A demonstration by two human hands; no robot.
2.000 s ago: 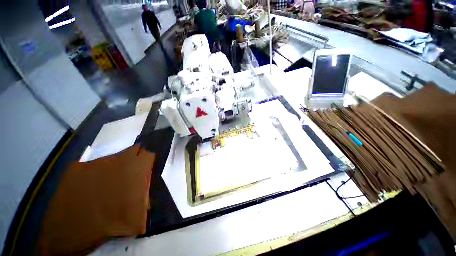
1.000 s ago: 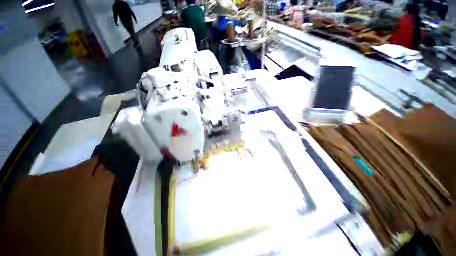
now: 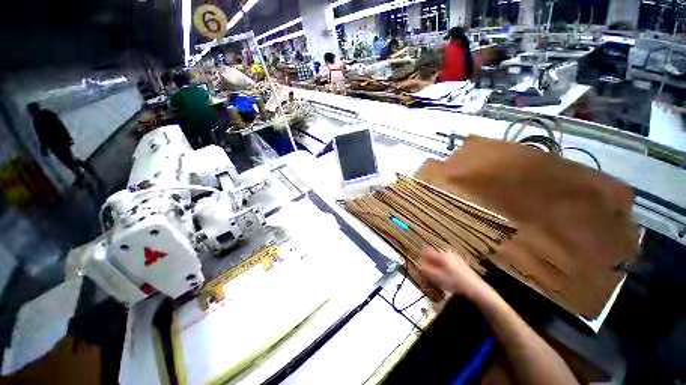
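My right hand is bare and blurred, over the near part of the pile of narrow brown straps. Its fingers are bent down at the straps; whether they grip one cannot be told. A small teal tool lies on the straps beyond the hand. The white sewing machine head with a red mark stands at the left. Its gold toothed clamp lies over the white template with yellow edging. My left hand is not in view.
Large brown panels lie stacked right of the straps. A control panel stands behind the straps. Black cables run beside the template. Brown sheets lie at the lower left. People are in the background, one in red.
The view has swung to the right, so the machine now sits further left and the brown panels show more fully. My right hand and forearm have come into view over the straps.
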